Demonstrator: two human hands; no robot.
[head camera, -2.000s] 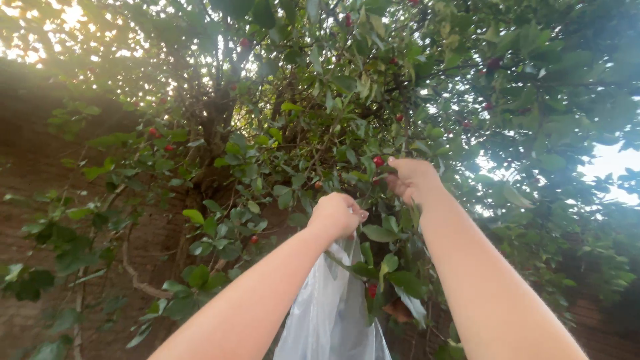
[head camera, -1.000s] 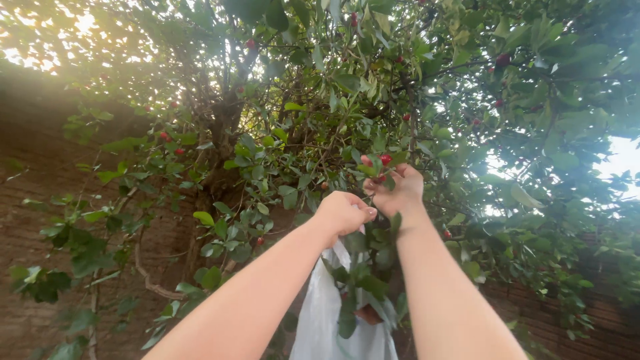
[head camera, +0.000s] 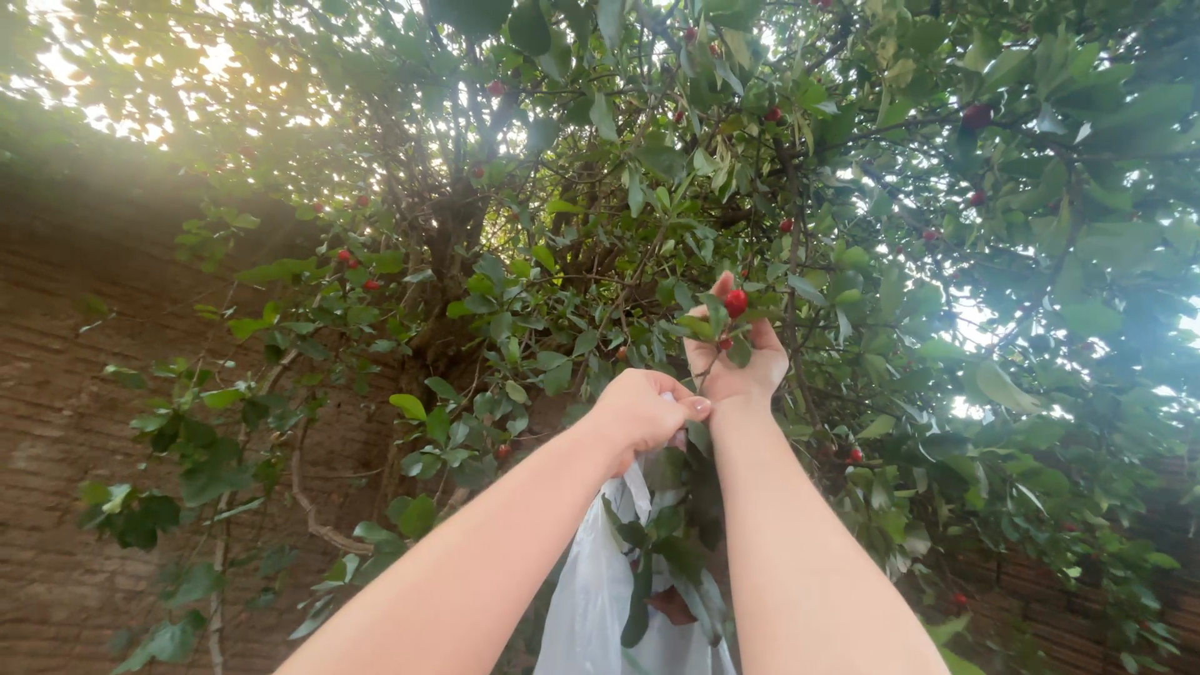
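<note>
My left hand (head camera: 647, 412) is closed on the top of a translucent white plastic bag (head camera: 591, 581), which hangs below it; its thumb and finger also meet at a thin leafy branch. Just to the right, my right hand (head camera: 741, 361) is raised behind a sprig, fingers spread and curved around it. A bright red berry (head camera: 736, 303) shows in front of those fingers, with a smaller red fruit (head camera: 725, 344) beneath it and green leaves about them. Whether the right fingers touch the berry cannot be told. Leaves hang over the front of the bag.
Dense leafy branches of the fruit tree (head camera: 450, 225) surround both hands, with more red berries (head camera: 345, 256) scattered among them. A brick wall (head camera: 75, 375) stands at the left, and a bare curved branch (head camera: 305, 497) crosses before it. Bright light comes through the foliage at the top left.
My right hand has moved in beside my left hand, and its fingers have spread from their earlier bent pose around the sprig. My left hand keeps its hold on the bag.
</note>
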